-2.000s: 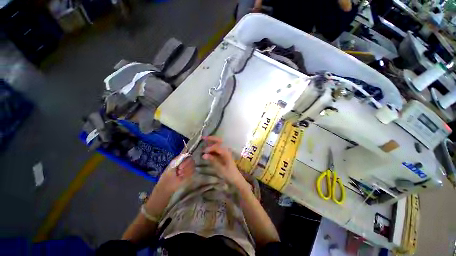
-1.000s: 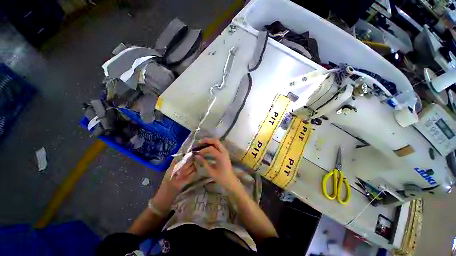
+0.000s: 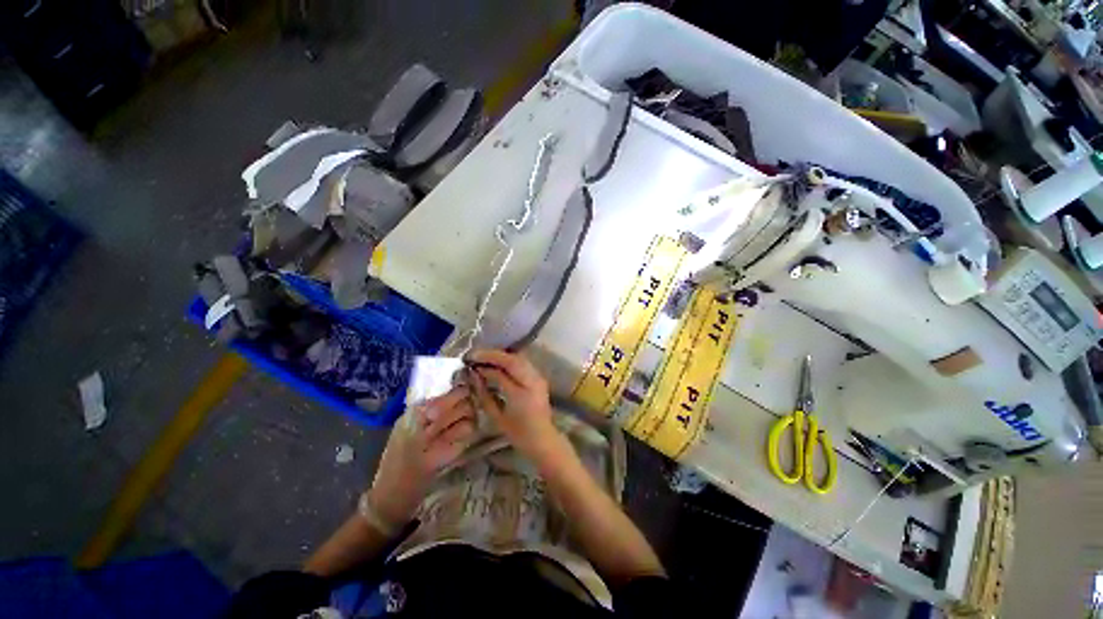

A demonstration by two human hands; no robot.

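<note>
My left hand [image 3: 420, 453] is over my lap, with its fingers closed on a small white ticket [image 3: 432, 380]. My right hand [image 3: 514, 397] is close beside it, its fingertips pinching a small dark piece too small to name. A thin white cord [image 3: 504, 256] trails up the table from my hands. A long grey fabric band [image 3: 560, 262] lies curved on the table to the right of the cord, its near end by my right hand. A beige-brown apron [image 3: 484, 493] covers my lap.
The white table [image 3: 442, 236] carries a sewing machine [image 3: 895, 314], printed tape [image 3: 635, 320] and yellow-handled scissors [image 3: 802, 450]. A white bin [image 3: 847, 125] stands behind. Left are heaped grey pieces [image 3: 363, 200] and a blue crate [image 3: 317, 382].
The band has come away from my hands and lies on the table, apart from the cord. The white ticket now faces up flat between my hands. My hands stay close together.
</note>
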